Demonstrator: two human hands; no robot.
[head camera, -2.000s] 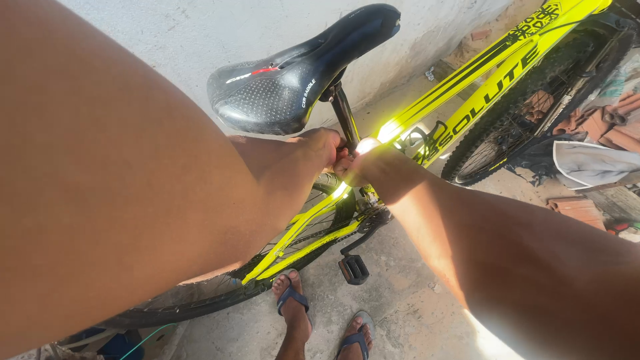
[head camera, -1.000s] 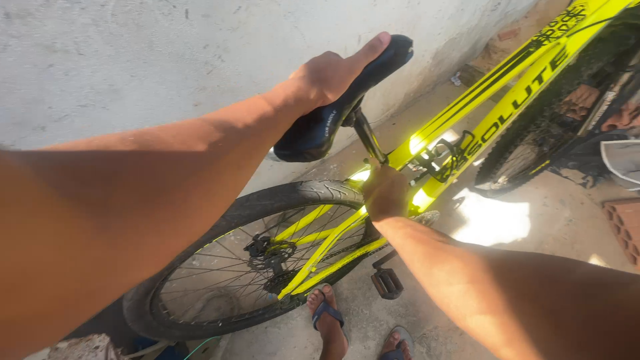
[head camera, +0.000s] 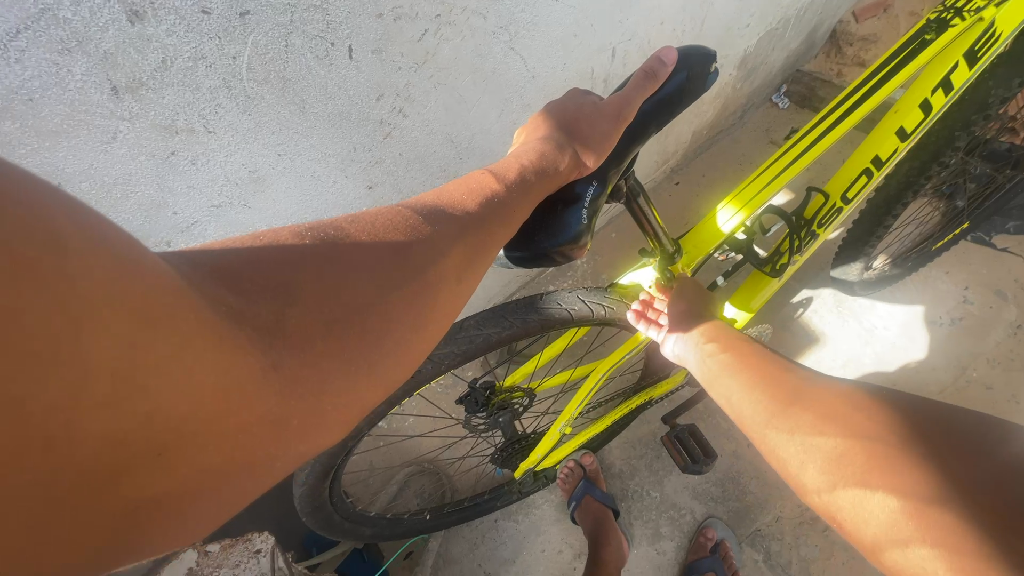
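Note:
My left hand (head camera: 588, 128) grips the black bicycle saddle (head camera: 552, 228), thumb along its upper side near the nose. The seatpost (head camera: 650, 220) runs from the saddle down into the yellow bicycle frame (head camera: 800, 144). At the seat clamp, where post and frame meet, my right hand (head camera: 672, 316) touches the joint with its fingers partly curled and lit by sun; whether it grips something there is hidden. Just below this hand are the rear tire (head camera: 480, 328) and the yellow seat stays. A black bottle cage (head camera: 788, 240) sits inside the frame.
A rough pale wall (head camera: 320, 104) rises behind the saddle. The front wheel (head camera: 920, 208) is at the right. Below the frame are a pedal (head camera: 690, 450) and my sandaled feet (head camera: 592, 496) on the concrete floor (head camera: 800, 448). A rough block (head camera: 220, 556) lies at the bottom left.
My left hand was down by the seat clamp two seconds ago and has moved up onto the saddle. My right hand has stayed near the clamp, its fingers now more visible.

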